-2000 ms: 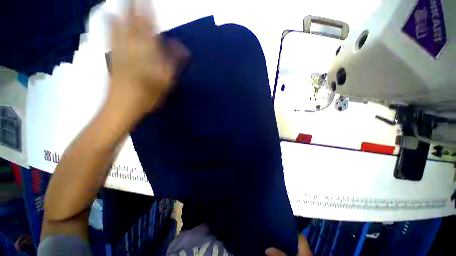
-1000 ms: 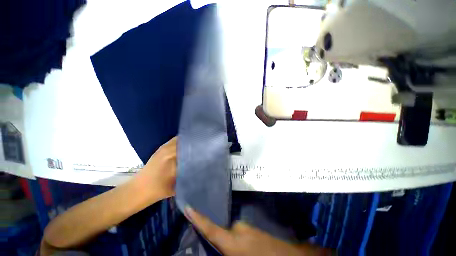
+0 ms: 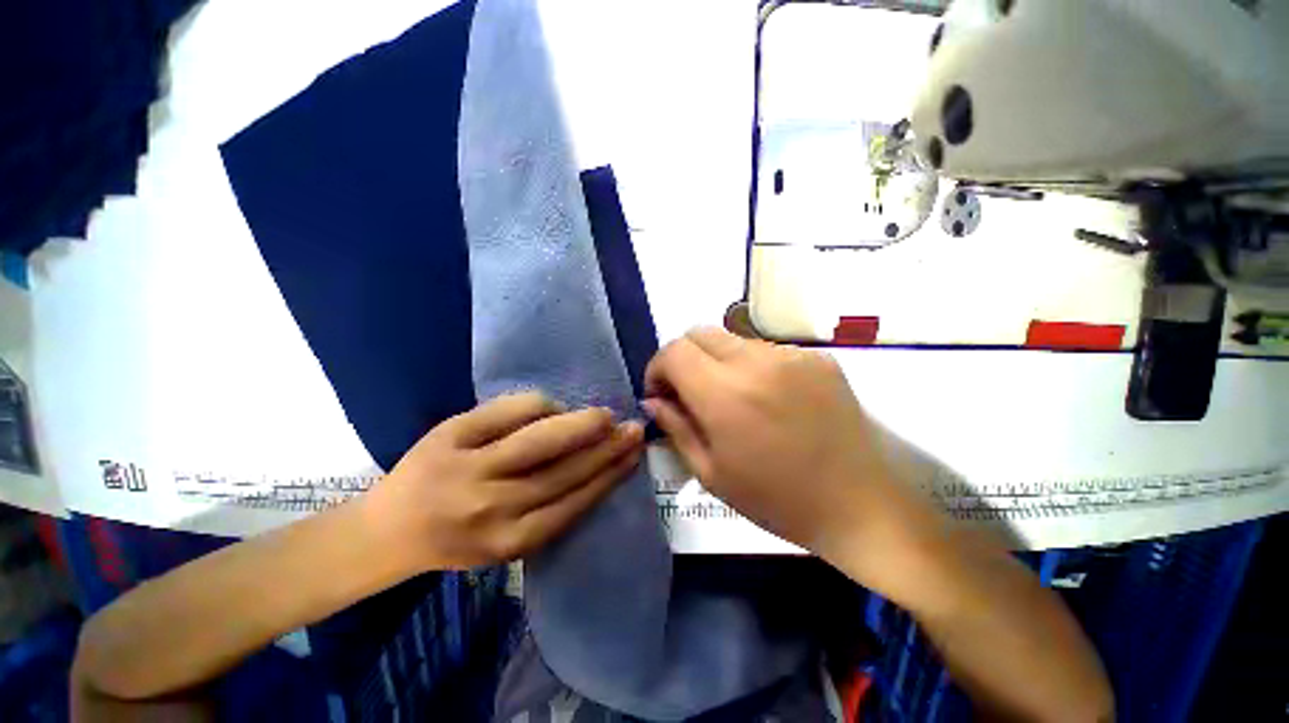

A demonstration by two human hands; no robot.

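A navy garment panel [image 3: 346, 212] lies on the white table, partly folded over so that its pale grey-blue wrong side [image 3: 530, 254] shows as a long band down the middle and over the table's front edge. A narrow dark navy strip [image 3: 619, 269] sticks out from the band's right side. My left hand [image 3: 495, 480] lies flat on the pale side near the table edge, fingertips at the strip's lower end. My right hand [image 3: 756, 424] pinches the strip's lower end between thumb and fingers, touching my left fingertips.
The sewing machine head [image 3: 1089, 99] is at the upper right, with its bed [image 3: 990, 290] and red tape below. A black phone [image 3: 1176, 353] lies at the right. Dark cut panels [image 3: 71, 113] are stacked at the upper left. Blue crates [image 3: 1180, 607] stand below the table.
The panel has been turned from face side up to partly folded, with its pale side showing. My right hand has come up from below the table edge to the strip beside my left hand.
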